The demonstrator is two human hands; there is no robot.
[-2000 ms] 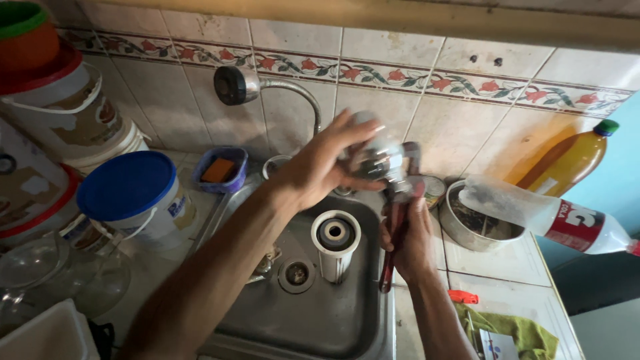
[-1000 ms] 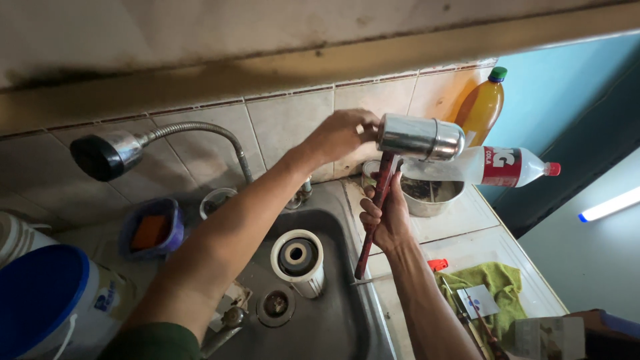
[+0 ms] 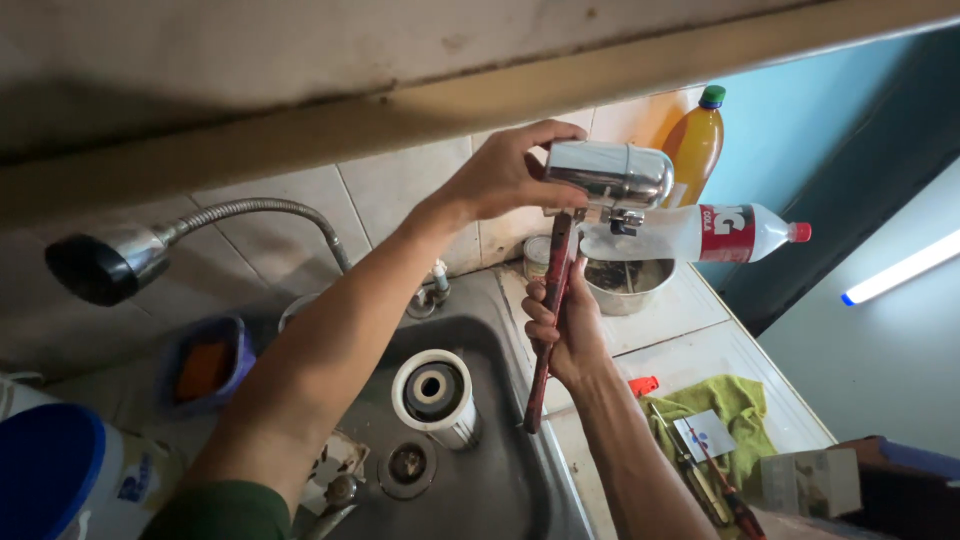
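Observation:
My left hand (image 3: 525, 169) grips the left end of a shiny metal cylinder (image 3: 611, 172) with a rounded right end, held sideways above the counter. Below it, my right hand (image 3: 562, 319) is closed around the red handle of a pipe wrench (image 3: 551, 322), whose head is up against fittings under the cylinder; whether its jaws bite is hidden. A small metal fitting (image 3: 626, 219) sticks out beneath the cylinder. In the steel sink (image 3: 510, 457) stands a white cylindrical filter housing (image 3: 433, 397) with a dark round insert, beside the drain (image 3: 407, 466).
A flexible faucet (image 3: 262, 206) arches at left, above a purple tub (image 3: 244, 349) with an orange sponge. A blue-lidded bucket (image 3: 52, 465) is lower left. On the counter are a metal pot (image 3: 634, 300), a cola bottle (image 3: 727, 232), an amber bottle (image 3: 694, 150), and screwdrivers (image 3: 716, 472) on a green cloth (image 3: 739, 409).
Two seconds ago the cylinder was blurred between both hands above the sink; it now lies sideways farther right. Since one second ago, my left hand's grip shows more clearly around its left end. The view has shifted.

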